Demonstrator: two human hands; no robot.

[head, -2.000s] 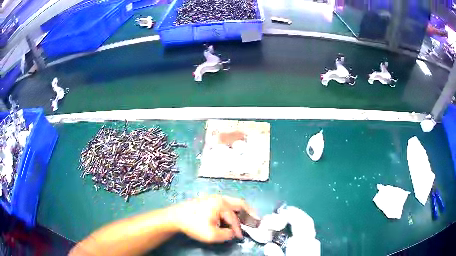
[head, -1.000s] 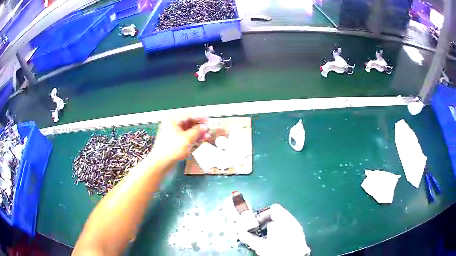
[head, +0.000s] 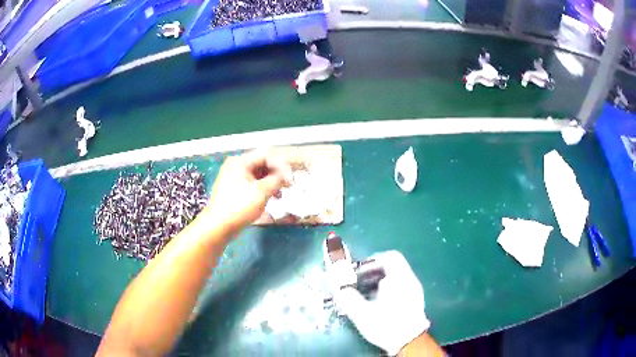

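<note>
My bare left hand (head: 244, 188) is over the left part of the grease board (head: 333, 181), fingertips bent together at the white grease (head: 300, 199); whether it holds a small piece cannot be seen. My gloved right hand (head: 392, 300) holds a workpiece (head: 338, 261), white with dark metal parts and a red spot at its upper end, above the bench below the board. The glove hides part of the workpiece. A large pile of small metal pins (head: 150, 209) lies left of the board, partly beside my left forearm.
A white teardrop-shaped piece (head: 406, 169), white scraps (head: 526, 241) and blue-handled pliers (head: 597, 245) lie to the right. A pale guide rail (head: 390, 131) separates the bench from the green belt (head: 230, 97), which carries several workpieces. Blue crates (head: 258, 33) stand beyond it and at both sides.
My left hand has gone from the workpiece up to the grease board. My right hand still holds the workpiece, now a little higher and more fully in view. The whole view has shifted slightly.
</note>
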